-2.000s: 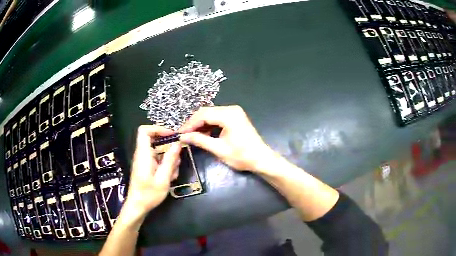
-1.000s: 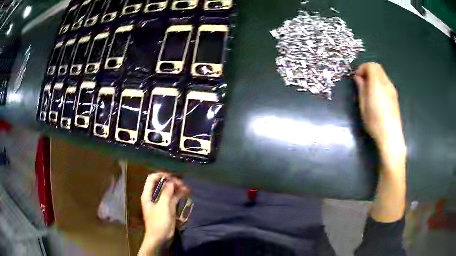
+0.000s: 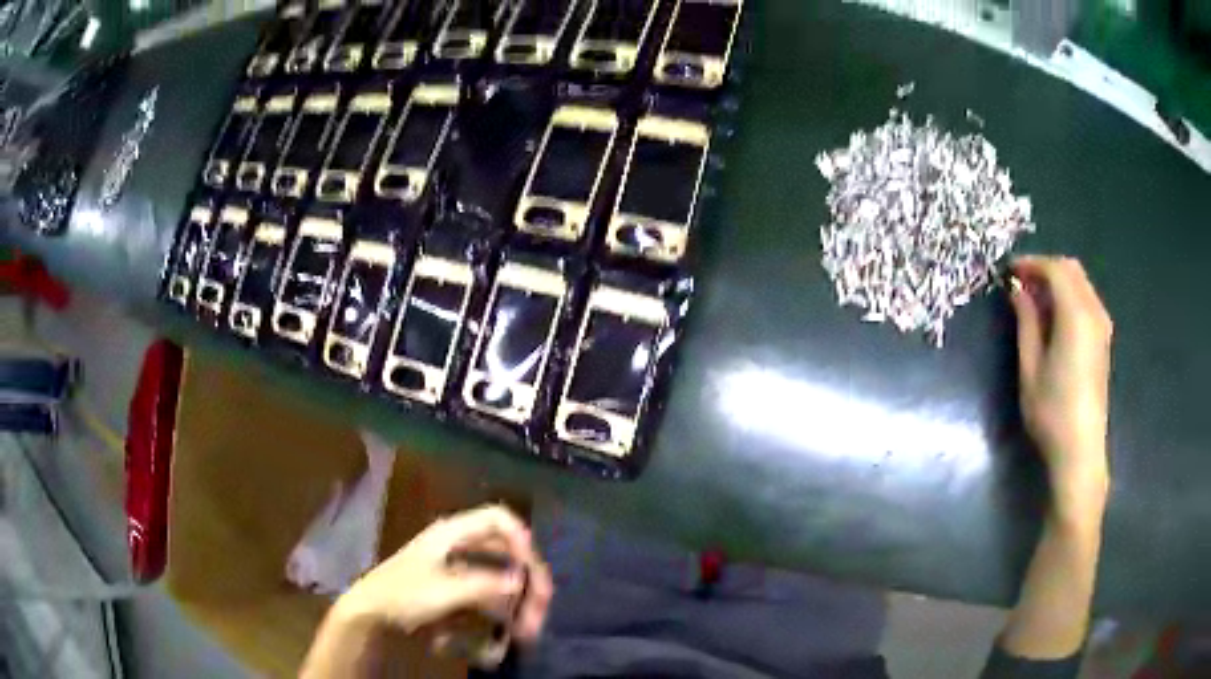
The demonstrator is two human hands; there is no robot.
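My left hand [image 3: 445, 584] is low in front of the bench, blurred, its fingers curled around a dark device housing [image 3: 510, 608] that is mostly hidden. My right hand [image 3: 1069, 371] is at the right edge of a loose pile of small silver metal cylinders [image 3: 916, 226]. Its thumb and finger are close together with a small glint at the tips; whether they grip a cylinder is unclear. A black blister tray [image 3: 614, 464] lies left of the pile, holding rows of gold-framed housings [image 3: 657, 186]. One middle-row pocket [image 3: 489, 153] shows plain black.
The dark green glossy bench [image 3: 797, 504] has a strong light reflection. Another dark tray [image 3: 53, 199] and a small silver pile [image 3: 129, 149] lie far left. Below the bench are a cardboard box [image 3: 239, 491] with a whitish piece in it and a red object [image 3: 156, 458]. A pale edge strip is upper right.
My hands have parted from their joint hold above the bench. The left went down below the bench edge with a housing; the right went to the pile's right side. The view has swung left.
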